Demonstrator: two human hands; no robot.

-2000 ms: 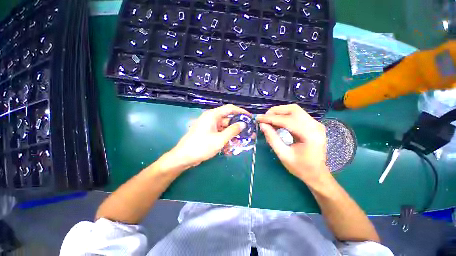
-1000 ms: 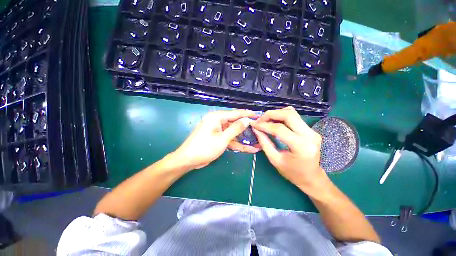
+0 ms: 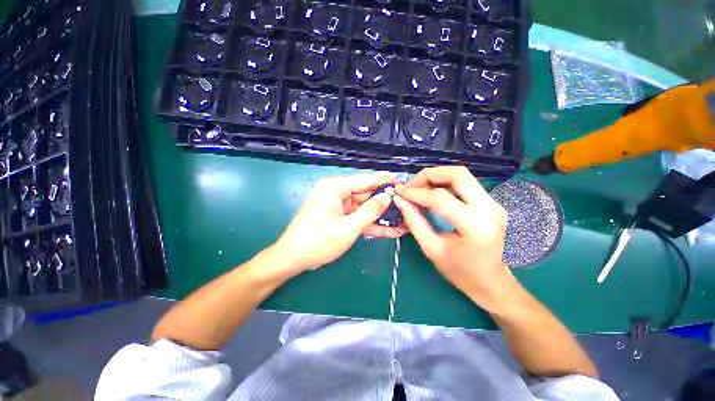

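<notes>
My left hand (image 3: 333, 215) holds a small round black unit (image 3: 388, 214) between thumb and fingers, in front of the black compartment tray. My right hand (image 3: 451, 215) has its thumb and index finger pinched together at the unit's upper edge, beside my left thumb tip. Something small and whitish shows at these fingertips, but it is too small to tell what it is. A thin pale striped cord (image 3: 394, 282) runs from below the unit down towards the smock. The fingers hide much of the unit.
The compartment tray (image 3: 337, 141) of round units lies behind my hands; more trays (image 3: 110, 157) stack at left. A screw dish (image 3: 529, 223) sits right of my right hand. The orange screwdriver (image 3: 627, 133) hangs at right, before a clear bag (image 3: 592, 78). A black box (image 3: 678, 205) lies far right.
My fingers have closed over the unit, hiding more of it than two seconds ago. The orange screwdriver swung away up and right, then back down. The whitish thing in my right palm no longer shows.
</notes>
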